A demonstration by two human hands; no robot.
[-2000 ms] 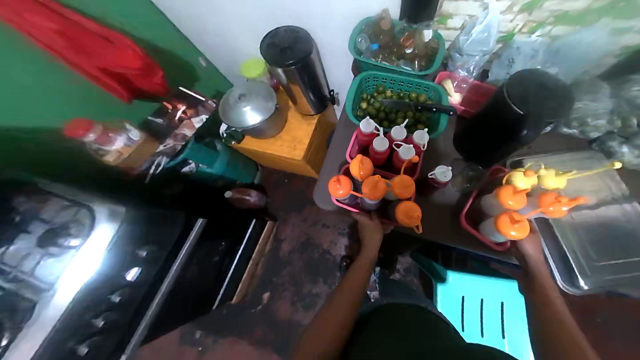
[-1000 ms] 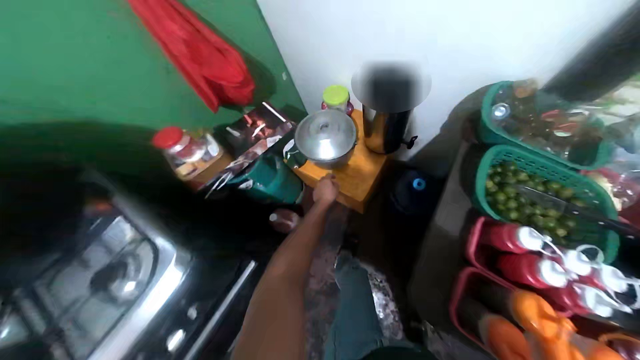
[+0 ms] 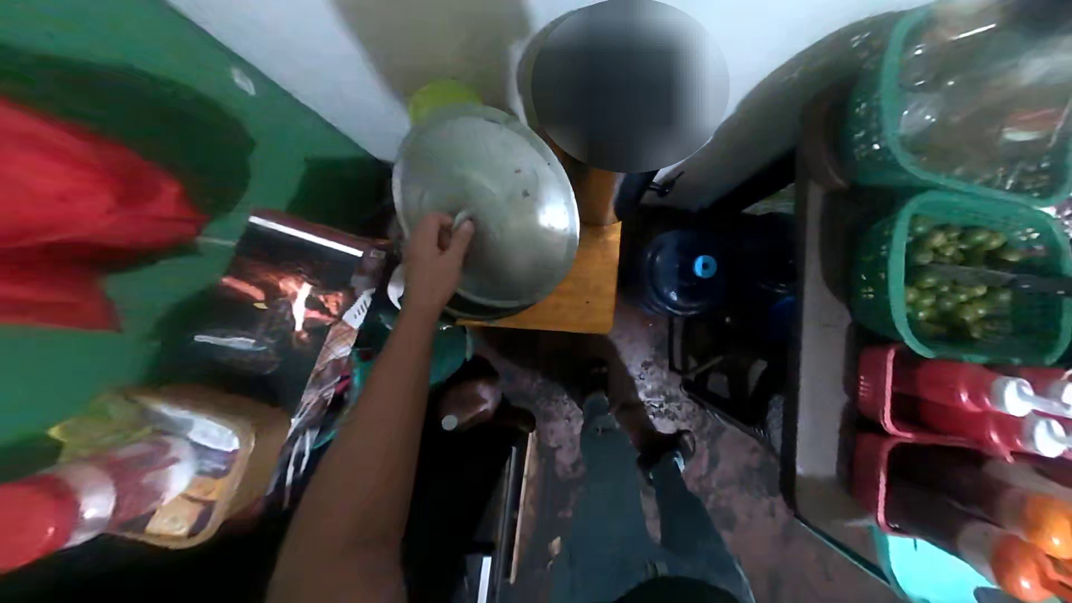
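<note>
My left hand (image 3: 440,255) reaches up from the lower left, its thumb and fingers closed on the small knob of a round metal pot lid (image 3: 511,184). Broad and dull silver, the lid covers most of the pot beneath, of which only a dark edge shows under the near rim. Whether the lid is raised off the pot cannot be told. The pot is at an orange wooden stand (image 3: 578,289). A lime-green lid (image 3: 440,96) shows behind it, and a tall dark cylindrical container (image 3: 628,92) stands to the right. My right hand is out of view.
Right of the stand is a blue water jug (image 3: 682,272) on the floor. A table (image 3: 816,402) at the right holds a green basket of small green fruit (image 3: 963,310) with a knife, and red squeeze bottles (image 3: 963,389). A red-capped jar (image 3: 100,498) is at lower left.
Both hands were at the bottle baskets two seconds ago. My left hand then moved to the pot and has now taken hold of the lid's knob. The view has swung left and nearer the pot.
</note>
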